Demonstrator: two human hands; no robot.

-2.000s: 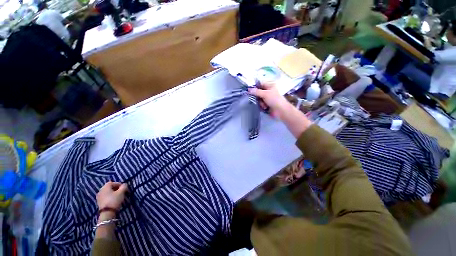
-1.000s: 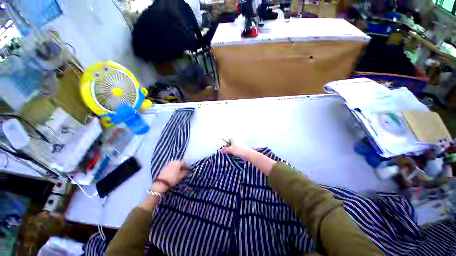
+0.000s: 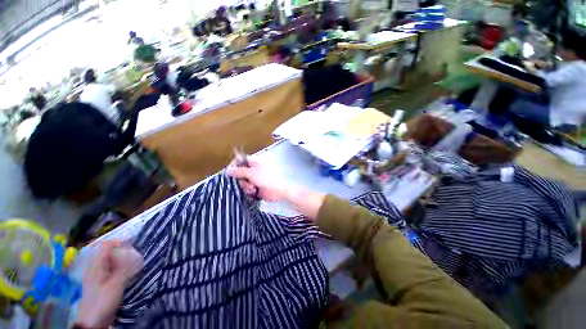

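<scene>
The dark striped shirt with white stripes lies over the near part of the white-topped table, with darker bands across its body. My right hand is closed on the top edge of the shirt and lifts it to a peak. A small thin blurred thing sticks up from that hand; I cannot tell what it is. My left hand is at the shirt's left edge, lower left, motion-blurred, fingers curled; whether it holds cloth is unclear. A striped sleeve reaches out to the right, beyond my right forearm.
A yellow-and-blue fan stands at far left. Papers and small bottles and boxes lie at the table's right end. A striped shirt pile with a white tag sits at right. A brown-sided table stands opposite. A person in white sits at upper right.
The view has swung right. My right hand now holds the shirt's top edge up higher. My left hand has come away from the sleeve area where it pinched cloth and is blurred.
</scene>
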